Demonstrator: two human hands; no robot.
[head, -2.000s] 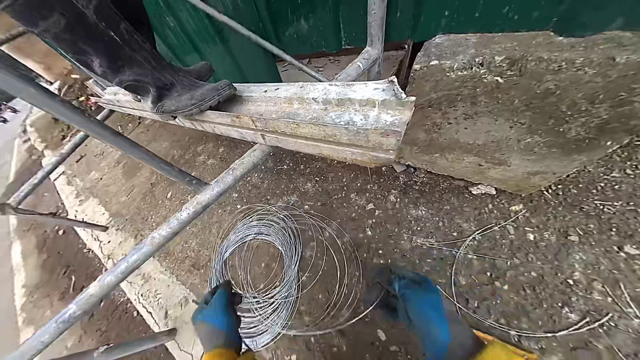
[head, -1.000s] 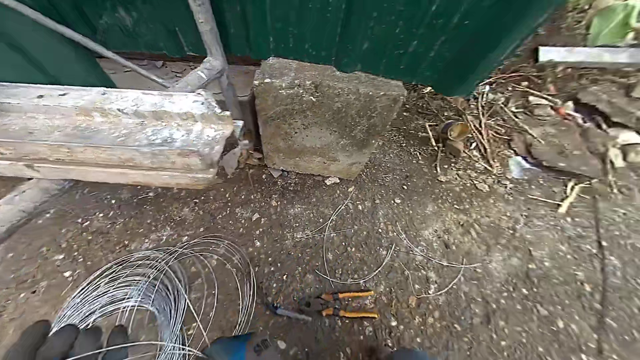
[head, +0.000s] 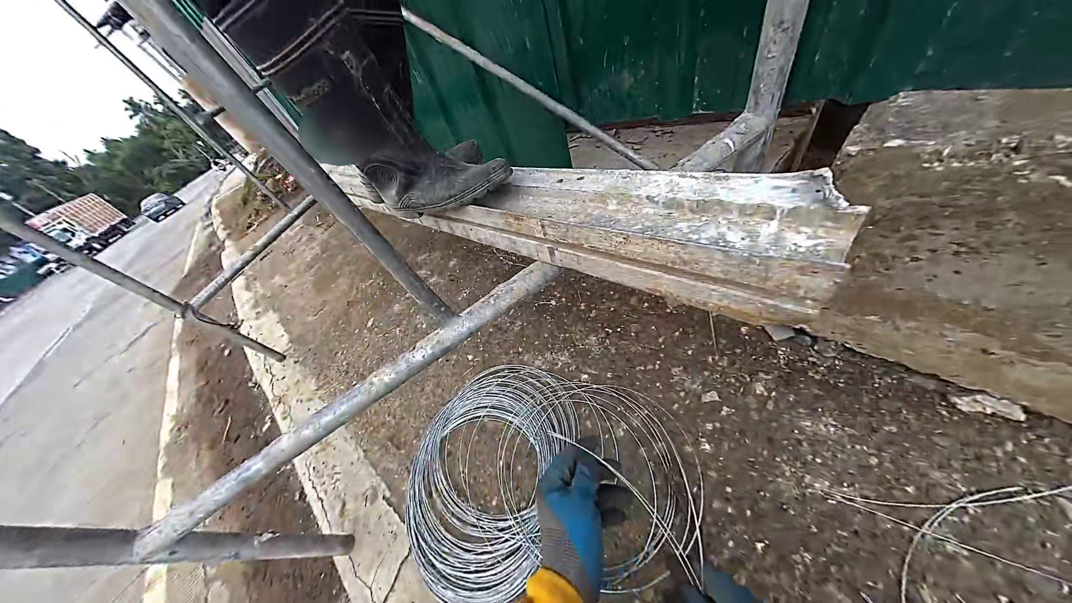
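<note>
A coil of galvanized wire [head: 469, 536] lies on the dirt at the lower middle, with looser loops spread to its right. My left hand [head: 576, 511], in a blue and dark glove with a yellow cuff, reaches over the coil; its fingers are closed around a strand of the wire. Only part of my right hand [head: 712, 584], also blue-gloved, shows at the bottom edge, beside the lower end of a wire strand; its fingers are mostly cut off. Loose wire [head: 930, 523] lies on the ground at the lower right.
Scaffold tubes [head: 360, 402] cross the left side. A person in black rubber boots [head: 444, 180] stands on a worn metal plank [head: 670, 222]. A concrete slab [head: 963, 251] lies at the right, before a green metal fence [head: 670, 59]. A road [head: 92, 335] with vehicles runs along the left.
The view has swung left, so the pliers seen one second ago are out of frame. My left hand has moved from the coil's left side onto its right part.
</note>
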